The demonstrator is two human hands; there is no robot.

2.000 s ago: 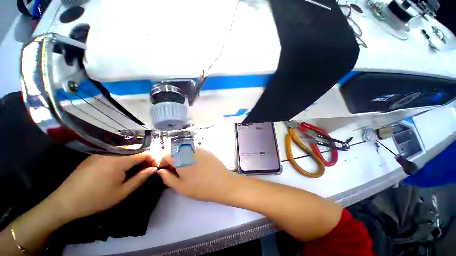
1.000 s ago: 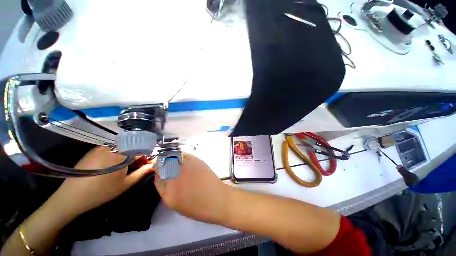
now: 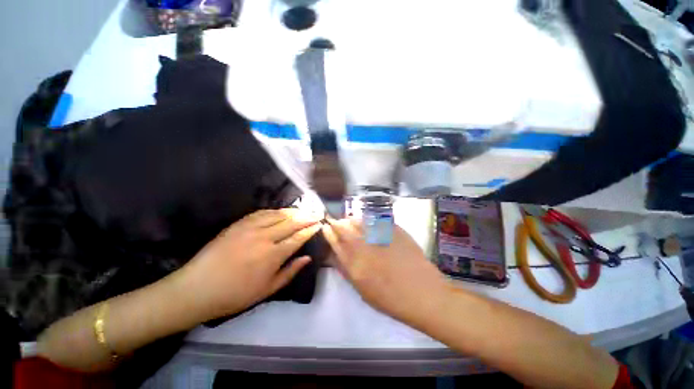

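Note:
The black garment piece (image 3: 167, 178) spreads left of the needle area, with a part under my left hand. My left hand (image 3: 247, 262) lies on it, fingertips at the bright sewing spot, thumb a little apart. My right hand (image 3: 388, 266) reaches in from the right. Its fingertips meet the left ones at a small dark edge of cloth, beside the grey attachment (image 3: 378, 222), which covers part of the hand. Whether the right fingers pinch the cloth is not clear. The needle and presser foot are blurred. The grey tension dial (image 3: 428, 173) is above.
A phone with lit screen (image 3: 469, 239) lies right of my right hand. Scissors with orange and red handles (image 3: 549, 262) lie beyond it, beside a dark metal tool (image 3: 605, 251). A black cloth strip (image 3: 635, 99) drapes over the machine arm. Patterned dark cloth (image 3: 49, 228) is at far left.
The view has shifted left, showing more cloth. My left hand has opened from a bunched pose to a flatter one, thumb lower. The phone screen shows different pictures.

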